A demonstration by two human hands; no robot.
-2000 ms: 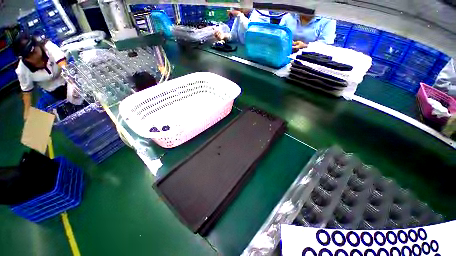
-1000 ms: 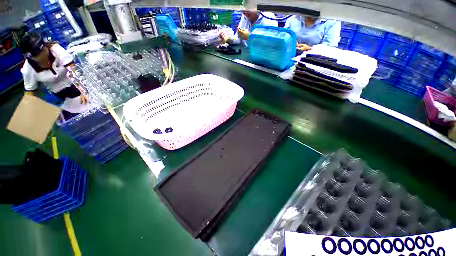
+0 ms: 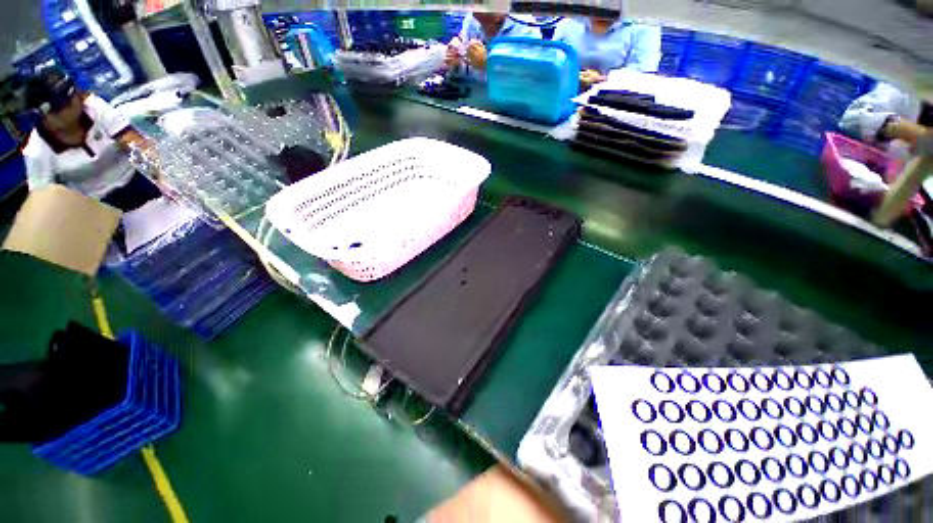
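A white sheet (image 3: 762,444) with rows of dark adhesive rings lies over the near part of a clear blister tray (image 3: 680,306) with round cup pockets. A dark round part shows in a pocket beside the sheet's left edge. A bare piece of a hand or wrist, seemingly my left hand (image 3: 496,501), shows at the bottom edge, left of the tray. It is cut off and blurred, and its fingers and anything in them are hidden. My right hand is not in view.
A long black tray or pad (image 3: 476,296) lies between the blister tray and a pink-white basket (image 3: 384,209). Blue crates (image 3: 153,393) stand on the floor at left. A person (image 3: 82,143) holds cardboard there. Others sit across the bench near a light-blue bin (image 3: 532,80).
The view has tipped down and shifted, showing more of the ring sheet. Part of a hand has appeared at the bottom edge. An arm now reaches by the pink basket at far right.
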